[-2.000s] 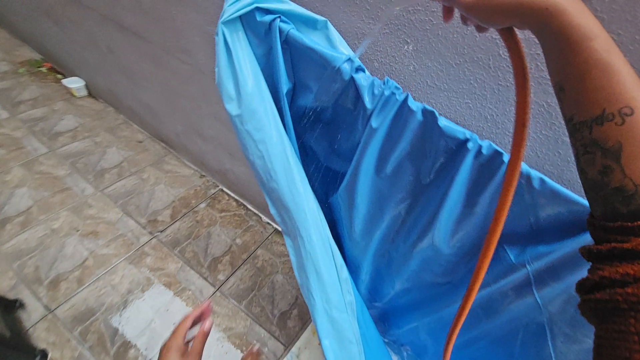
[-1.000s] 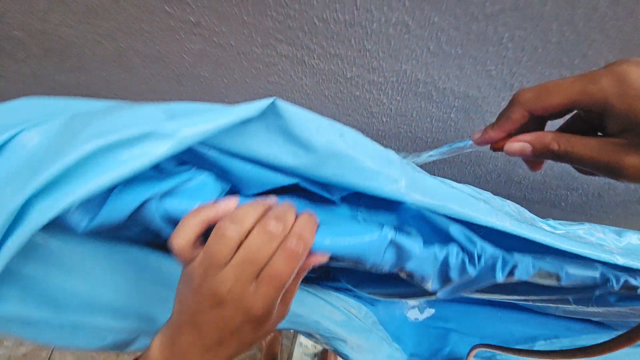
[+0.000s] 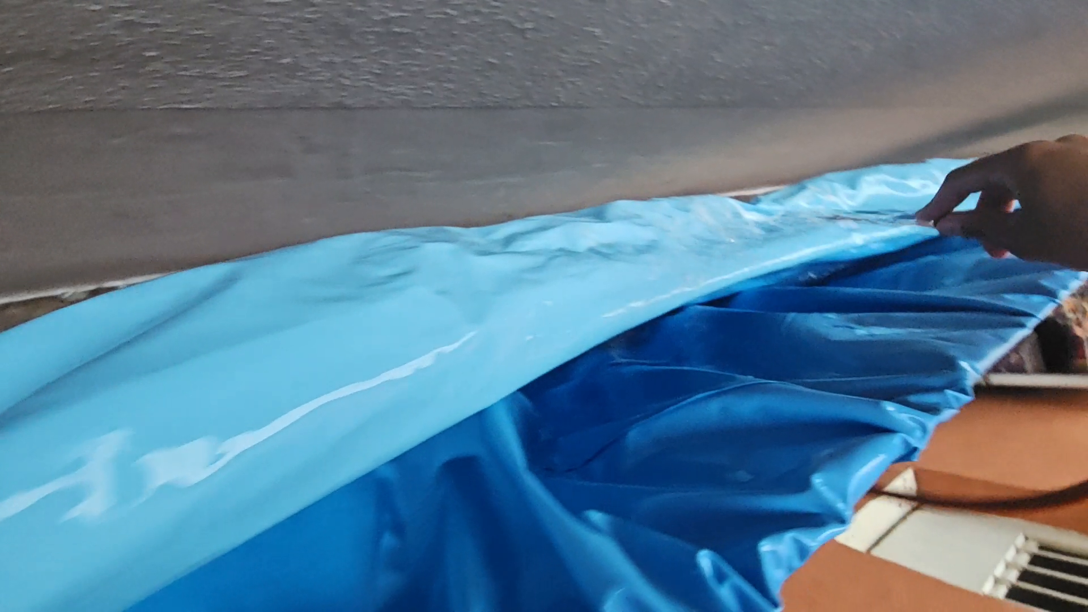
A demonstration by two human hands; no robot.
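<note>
A large blue plastic sheet, like a pool liner or tarp, spreads across the view. Its pale blue side (image 3: 340, 357) lies along the wall, and its darker blue side (image 3: 646, 408) hangs in folds below. At the right edge is my right hand (image 3: 1011, 200), thumb and fingers pinched together just over the sheet's upper part. A thin streak of water runs left from the fingertips over the wet plastic. The hose end is hidden in the hand; a dark length of hose (image 3: 986, 501) curves at the lower right. My left hand is out of view.
A grey textured wall (image 3: 425, 59) with a smoother lower band runs behind the sheet. At the lower right are a white slatted grille (image 3: 1041, 569) and an orange-brown surface (image 3: 986, 433). Dark items show at the right edge.
My left hand, on the sheet's folds one second ago, has left the view. The view has shifted a lot, and more of the sheet's dark blue side shows.
</note>
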